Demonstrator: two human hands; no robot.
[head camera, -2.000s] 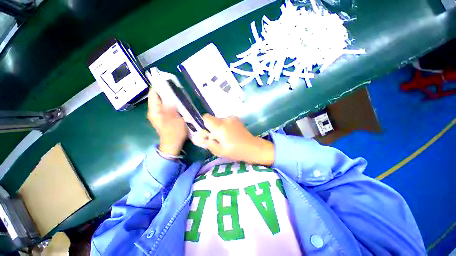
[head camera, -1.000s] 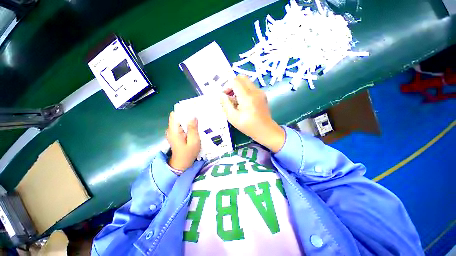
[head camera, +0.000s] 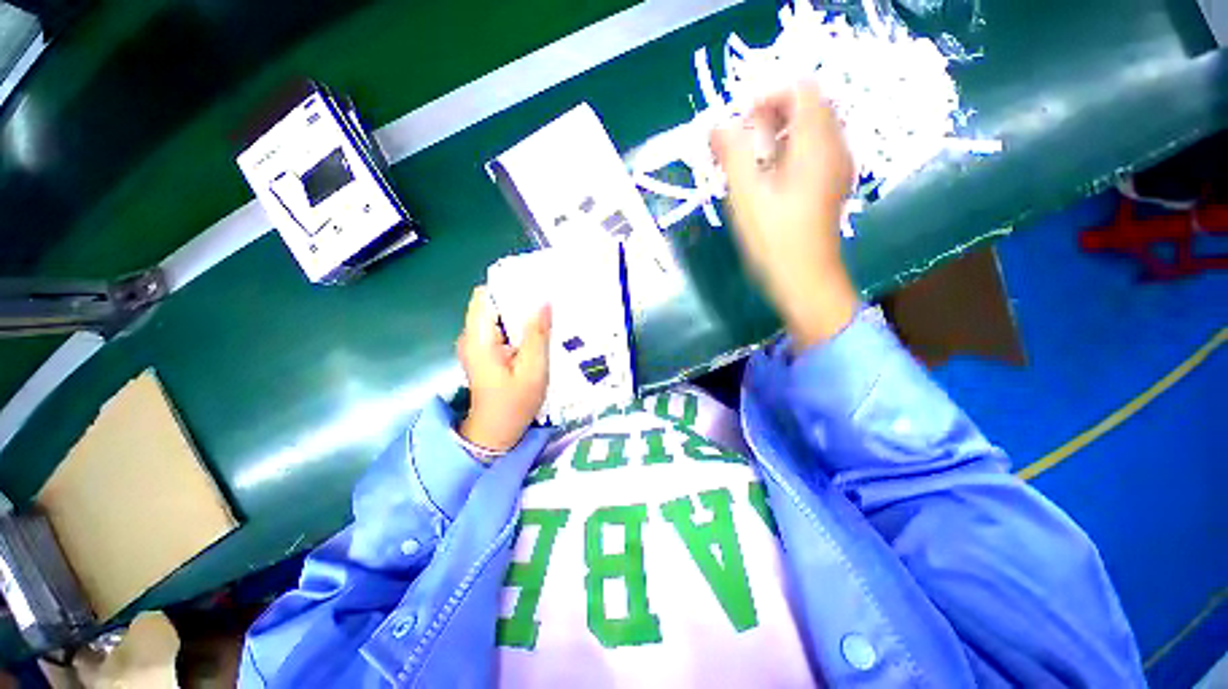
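Observation:
My left hand (head camera: 505, 370) holds a flat white retail box (head camera: 572, 337) with small dark marks in front of my chest, thumb on its face. My right hand (head camera: 788, 202) is blurred and lies over the left part of the heap of white strips (head camera: 896, 101); whether its fingers hold a strip cannot be told. Another white box (head camera: 572, 175) lies on the green belt just beyond the held box, which covers its near end. A stack of boxes (head camera: 323, 189) with a black square picture on the top face lies left of centre.
A pale metal rail (head camera: 525, 84) runs along the green belt (head camera: 323, 404). A brown cardboard sheet (head camera: 142, 491) lies far left beside grey stacked items (head camera: 47, 579). Brown cardboard (head camera: 963, 310) shows below the belt edge at right, above the blue floor (head camera: 1077, 377) with a yellow line.
The held box, first tilted in both hands, is now face up in my left hand alone. My right hand has moved away from the boxes, up and right, to the strip heap.

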